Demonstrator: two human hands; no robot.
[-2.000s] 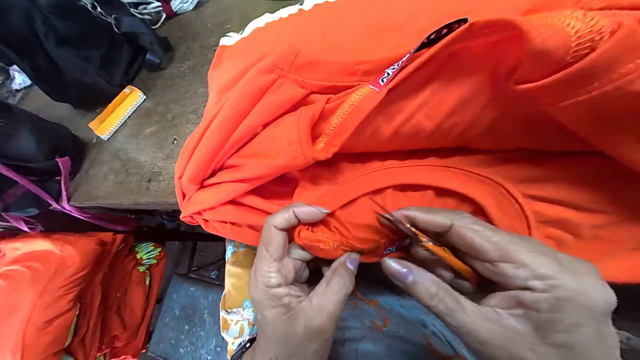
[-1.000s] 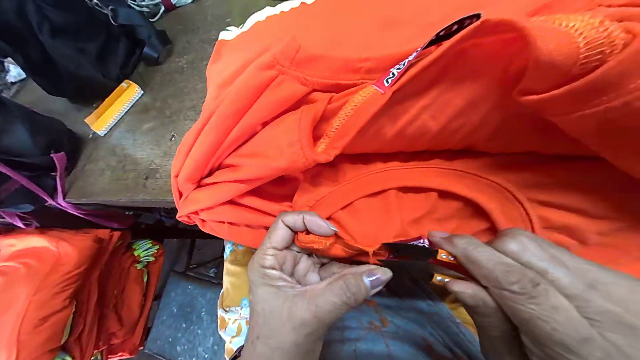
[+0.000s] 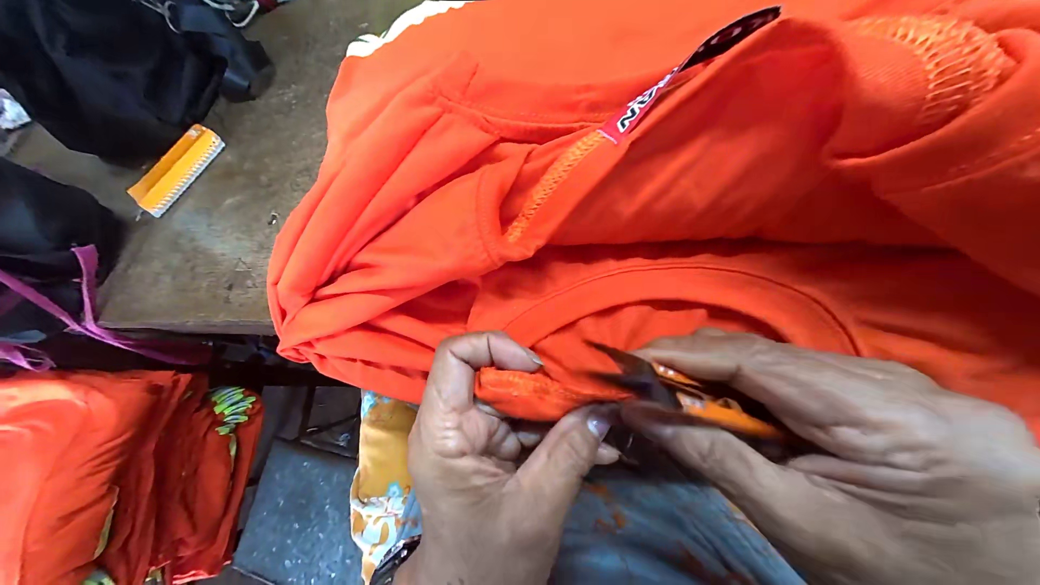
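A heap of orange knit garments lies over the table edge, with a ribbed round neckline and a dark and red woven label in view. My left hand pinches an orange seam edge between fingers and thumb, below the neckline. Just right of it, my right hand is closed around small orange-and-black thread snips. Their dark blades, blurred, point left at the pinched edge; whether they touch it I cannot tell.
A yellow-orange booklet or pad lies on the worn wooden table. Black bags with a purple strap sit at the left. Folded orange cloth is stacked lower left. Patterned yellow fabric hangs beside my left wrist.
My right hand has come back left toward my left hand, and the snips' blades show beside the seam edge again. My left hand keeps its hold on the cloth.
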